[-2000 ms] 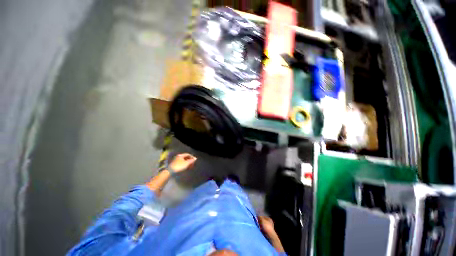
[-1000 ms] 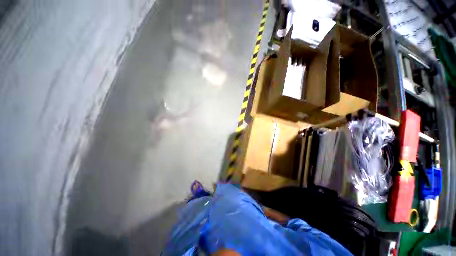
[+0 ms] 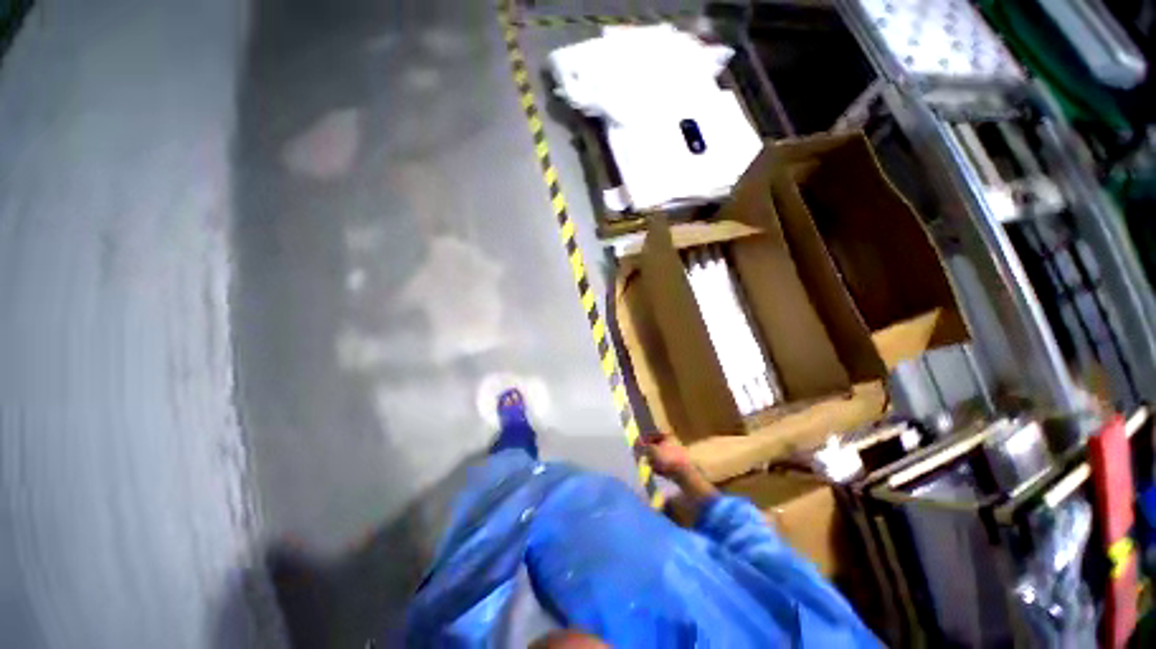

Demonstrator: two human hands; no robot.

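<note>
My right hand [image 3: 674,462] is small and blurred at the lower centre, beside the near left corner of an open brown carton [image 3: 678,336]. I cannot tell if it touches the carton or holds anything. My left hand is out of the picture. Thin white parts [image 3: 733,332] stand in a row inside the carton. A second open carton flap section [image 3: 824,241] adjoins it on the right. Beyond them lies a large white front cover [image 3: 659,140] with a black oval window.
Yellow-black floor tape [image 3: 558,203] runs along the cartons' left side, with grey floor [image 3: 368,292] beyond. A metal conveyor frame [image 3: 982,228] stands at right. Lower right are upright panels, clear plastic bags [image 3: 1059,571] and a red padded block [image 3: 1116,507]. My shoe [image 3: 511,416] shows on the floor.
The view has moved forward along the floor tape. The cartons and white cover are nearer and further left. The bench with the red block has shifted to the lower right edge. My right hand now shows clear of my clothing.
</note>
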